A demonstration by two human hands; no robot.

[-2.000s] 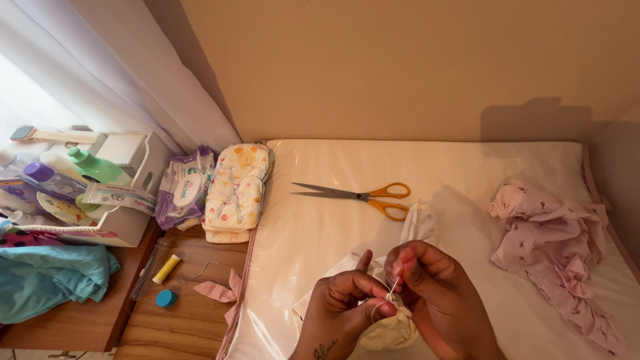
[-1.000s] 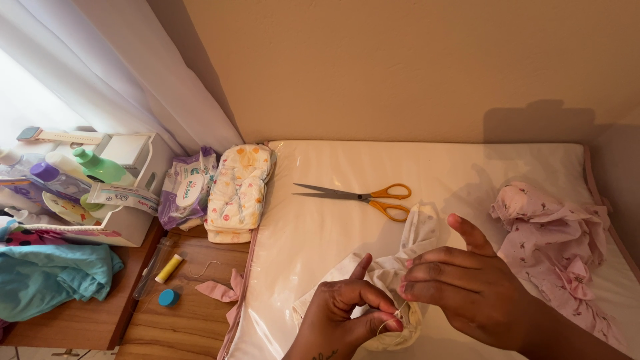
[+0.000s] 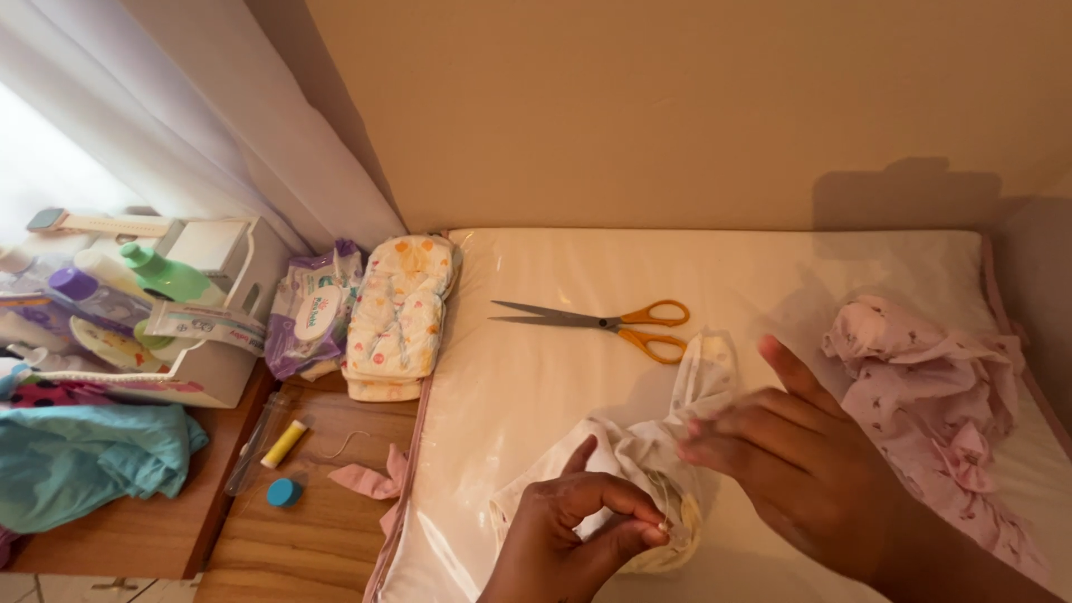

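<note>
My left hand (image 3: pixel 586 528) pinches a small pale bit, perhaps thread or a button, between thumb and forefinger, above a white garment (image 3: pixel 645 444) with a faint print. Pale thread shows beside those fingertips. To the right my right hand (image 3: pixel 796 461) hovers over the garment's edge, fingers spread and slightly blurred; no held thing can be made out in it. Scissors (image 3: pixel 603 322) with orange handles lie with parted blades on the plastic-covered changing pad (image 3: pixel 519 260), behind the garment. A pink printed garment (image 3: pixel 930 394) lies crumpled at the right.
Diapers (image 3: pixel 398 310) and a wipes pack (image 3: pixel 314 310) lie left of the pad. On the wooden surface are a yellow thread spool (image 3: pixel 285 444), a blue cap (image 3: pixel 284 492), a clear tube (image 3: pixel 258 444) and a pink bow (image 3: pixel 373 477). A white organizer (image 3: pixel 226 368) holds bottles; blue cloth (image 3: pixel 100 461) lies before it.
Two seconds ago both hands met at the white garment. My right hand has since moved away to the right and its fingers have spread. My left hand keeps its pinch.
</note>
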